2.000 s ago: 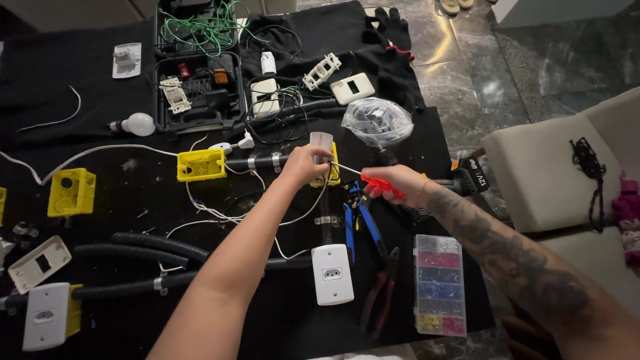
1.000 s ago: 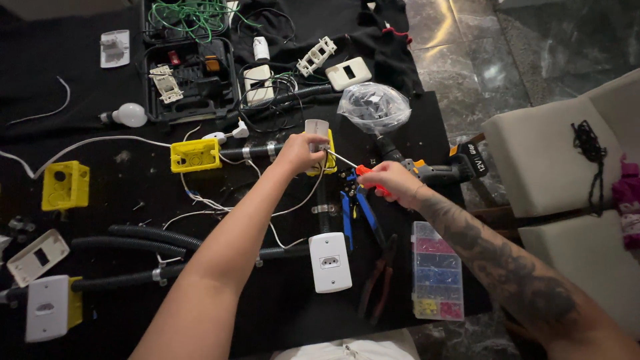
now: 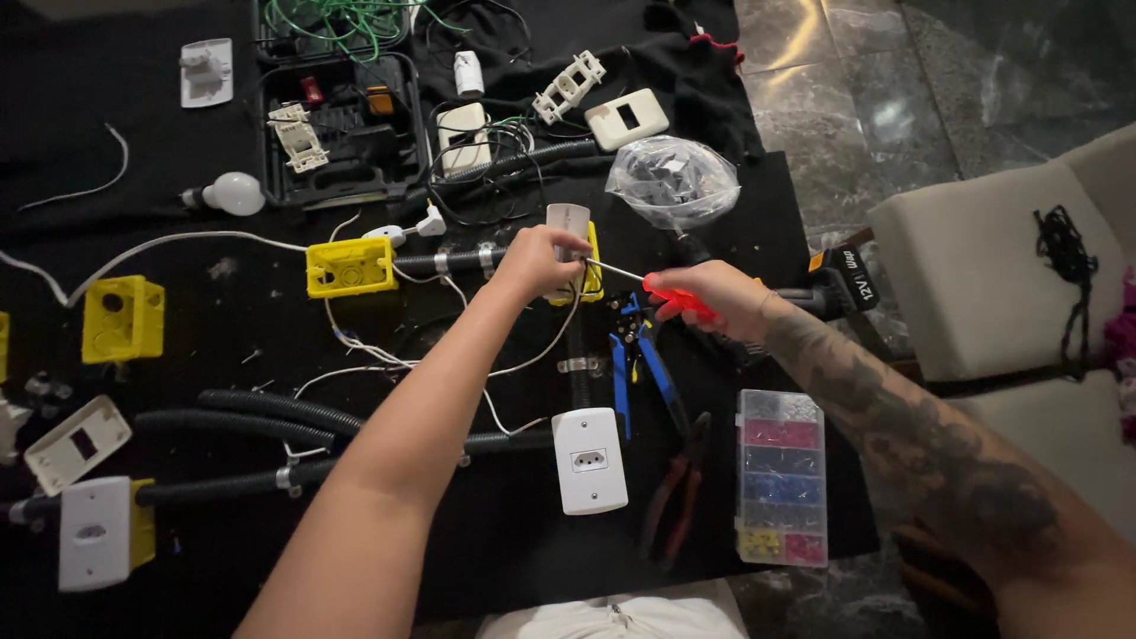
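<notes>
My right hand (image 3: 710,300) grips a screwdriver by its red handle (image 3: 679,297), its metal shaft (image 3: 614,268) pointing left. The tip meets the side of a pale electrical fitting (image 3: 568,222), which my left hand (image 3: 537,259) holds between thumb and fingers. The fingers hide much of that fitting, and the tip's exact seat cannot be told. Behind it is a yellow electrical box (image 3: 595,257). White and dark wires run down from the fitting. Below, a white socket plate (image 3: 589,461) lies on the black cloth. Blue-handled pliers (image 3: 643,364) rest just below my right hand.
A divided plastic case of connectors (image 3: 781,479), red-handled pliers (image 3: 676,493) and a cordless drill (image 3: 825,288) lie at the right. Left are yellow boxes (image 3: 352,267), corrugated conduit (image 3: 231,484) and a light bulb (image 3: 235,193). A black tool case (image 3: 342,193) and bagged parts (image 3: 674,182) lie farther back.
</notes>
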